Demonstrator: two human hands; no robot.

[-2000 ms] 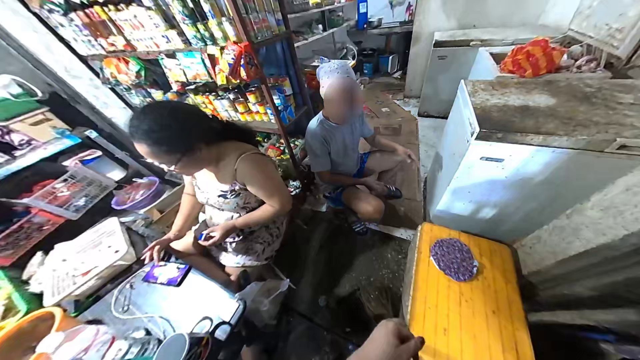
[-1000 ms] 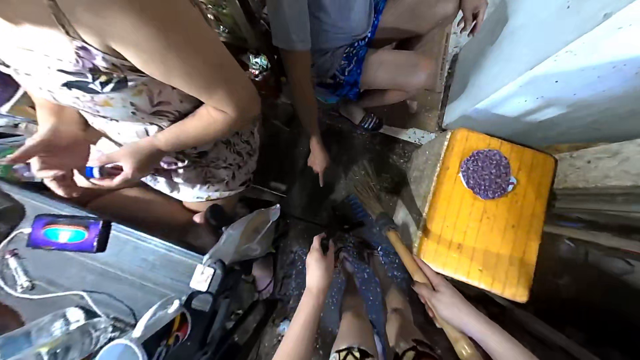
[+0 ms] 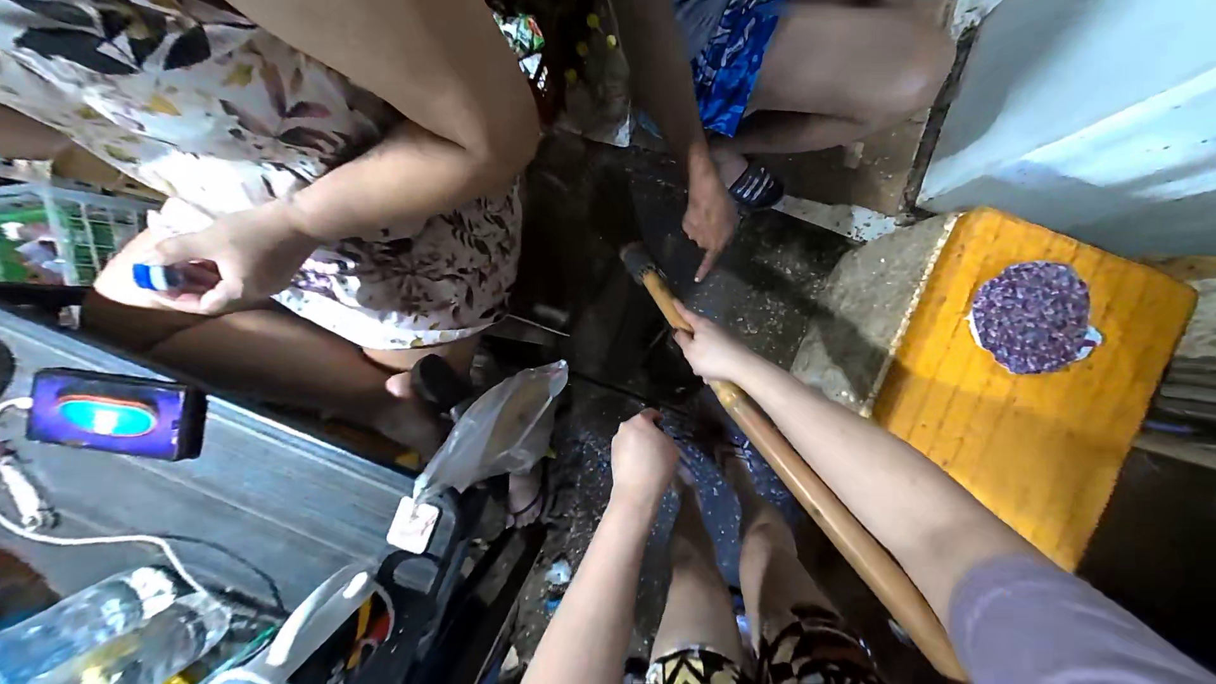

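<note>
My right hand (image 3: 711, 344) is closed around the wooden handle (image 3: 807, 484) of a broom, which runs from the lower right up to the dark floor ahead. The broom's far end (image 3: 635, 255) is blurred and dim. My left hand (image 3: 646, 454) is curled over the floor, left of the handle; whether something small is in it I cannot tell. Just beyond the broom, another person's hand (image 3: 711, 223) points a finger down at the speckled wet floor (image 3: 760, 271).
Right of me stands a yellow slatted stool (image 3: 997, 456) with a round purple mat (image 3: 1034, 317). On the left are a seated person in a floral dress (image 3: 408, 256), a grey table (image 3: 285, 484) with a lit phone (image 3: 116, 415), and a clear plastic bag (image 3: 499, 427). A white appliance (image 3: 1083, 104) is at upper right.
My right hand has slid further along the handle, toward the broom's far end. The pointing hand stays near the floor. The view tilted down strongly after the oldest frame.
</note>
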